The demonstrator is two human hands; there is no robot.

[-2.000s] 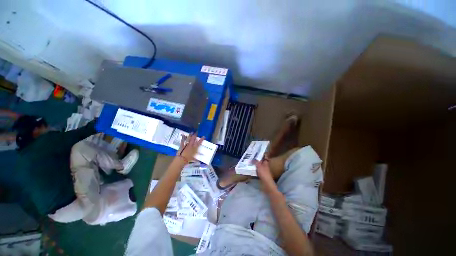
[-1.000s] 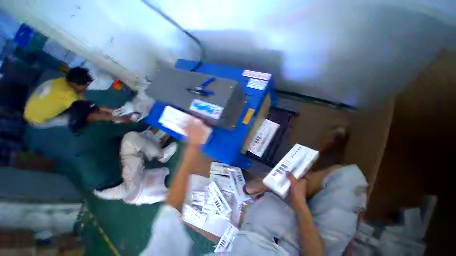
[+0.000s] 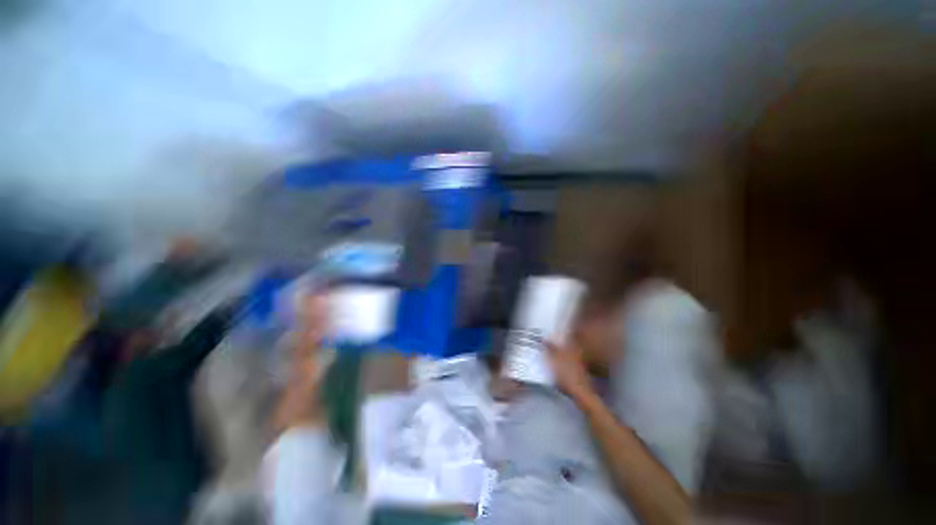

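The view is strongly blurred. My right hand [image 3: 567, 361] holds a white retail box [image 3: 544, 326] with black print, tilted upright above my lap. My left hand [image 3: 311, 313] is at the front of the blue machine [image 3: 429, 313], against the left end of another white box [image 3: 361, 313]. Blur hides its fingers, so I cannot tell if it grips that box.
Loose white packs [image 3: 436, 436] lie on the floor between my hands. A large brown carton [image 3: 759, 195] stands at the right with blurred white boxes [image 3: 831, 379] inside. Dark rollers [image 3: 523, 241] are right of the machine. Blurred people in green and yellow [image 3: 43, 328] are at the left.
The view has swung and blurred. My right hand still holds its box, now more upright. My left hand has moved from over the top of the box on the machine to its left end.
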